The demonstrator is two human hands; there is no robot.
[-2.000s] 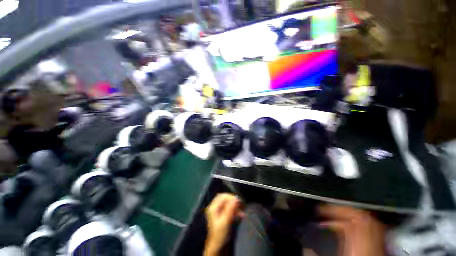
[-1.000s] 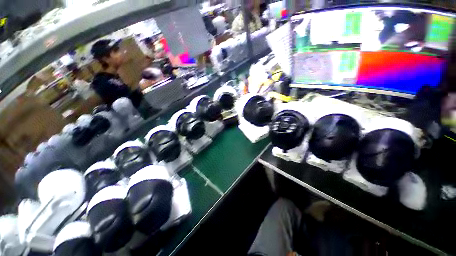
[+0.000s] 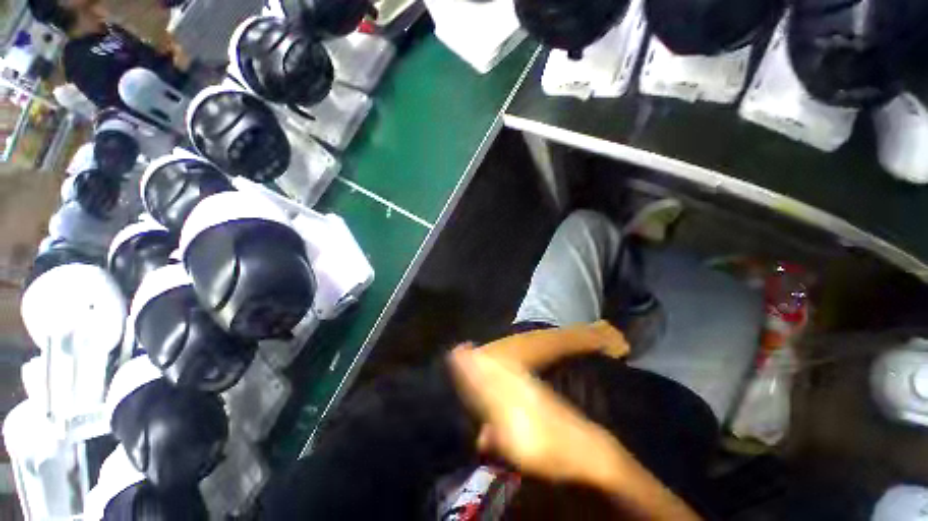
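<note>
PTZ dome cameras [image 3: 249,270] with white shells and black ball faces stand in rows on the green bench at left. Several more stand on the dark bench at top, among them a dome camera [image 3: 707,22] on a white bracket; they are cut by the upper edge. My right hand [image 3: 504,402], blurred, reaches in from the lower right and lies across or close to my left forearm over my lap. My left hand [image 3: 609,340] is small near my thigh, its fingers mostly hidden. Nothing shows in either hand, but their grips are unclear.
A computer mouse [image 3: 904,140] lies at the dark bench's right. Bare white housings [image 3: 73,315] stand at far left. A plastic bag with red print [image 3: 781,305] is under the bench, white units [image 3: 904,379] at lower right. A person in black [image 3: 107,66] is at upper left.
The view has tilted down, so the monitor has left the picture and my lap shows more. My right hand and both forearms have come into clearer view since the last frame.
</note>
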